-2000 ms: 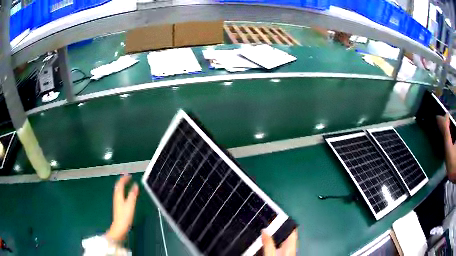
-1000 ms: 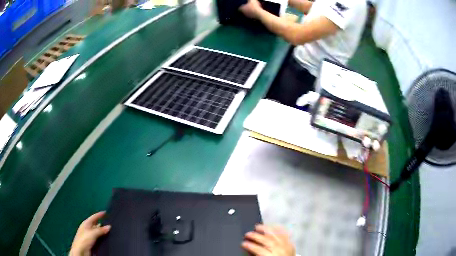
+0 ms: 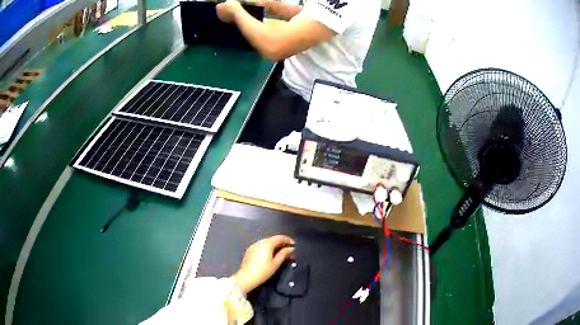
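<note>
A solar panel (image 3: 337, 244) lies face down, black back up, on the silver-framed test station top (image 3: 416, 266). My left hand (image 3: 261, 261) is over the panel's back, fingers curled at the black cord loop (image 3: 308, 279) by the middle; whether they pinch the cord is hidden. More black cord lies below my hand. Red and blue test leads (image 3: 385, 244) hang from the bench meter (image 3: 353, 166), their white ends (image 3: 361, 294) over the panel's right part. My right hand is not in view.
Two panels (image 3: 143, 155) lie cell side up on the green bench (image 3: 82, 254), with a black cable (image 3: 121, 212) beside them. Cardboard (image 3: 407, 212) and white sheets (image 3: 267, 178) lie under the meter. A co-worker (image 3: 331, 44) holds a black panel (image 3: 213, 28). A pedestal fan (image 3: 502, 143) stands right.
The panel held in both hands now lies on the test station top. My right hand has left the view. My left hand has moved onto the panel's back. The view has turned right.
</note>
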